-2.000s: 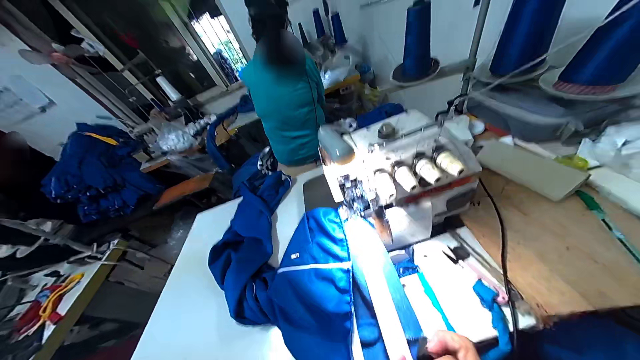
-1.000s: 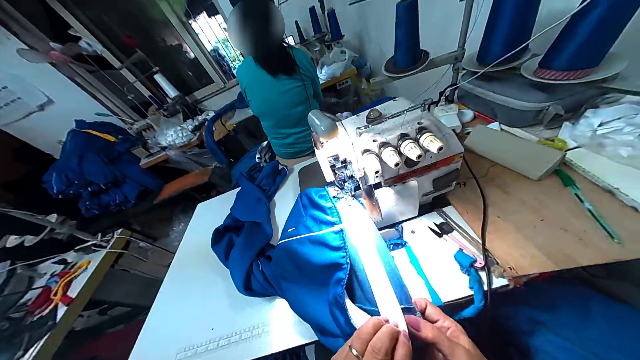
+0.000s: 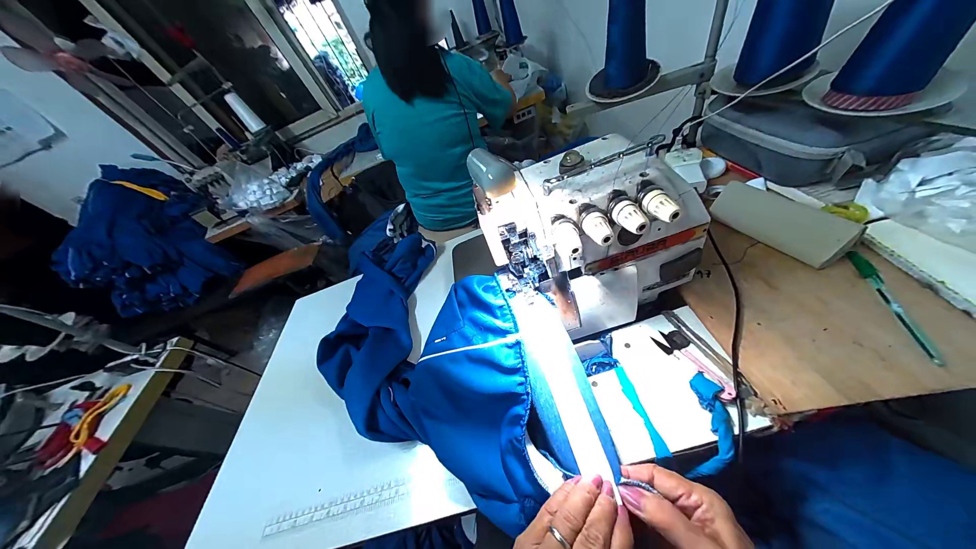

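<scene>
A blue garment [image 3: 473, 396] with thin white piping lies across the white machine table, its upper edge at the needle area of an overlock sewing machine [image 3: 610, 221]. A white elastic band [image 3: 560, 374] runs from under the presser foot area toward me along the garment's edge. My left hand [image 3: 576, 515], with a ring on one finger, pinches the near end of the band and the blue fabric. Close beside it, my right hand [image 3: 679, 507] grips the fabric edge with thumb and fingers. The fingertips of both hands nearly meet.
A person in a teal shirt [image 3: 427, 130] sits beyond the machine. Thread cones [image 3: 625, 46] stand at the back. Small scissors [image 3: 671, 343] and blue scraps [image 3: 709, 393] lie right of the garment. A green pen [image 3: 892, 305] rests on the wooden table [image 3: 793, 328]; a black cable hangs nearby.
Two seconds ago only one hand showed at the bottom edge; since one second ago both have been on the band's near end. The seated person's head and arm have shifted.
</scene>
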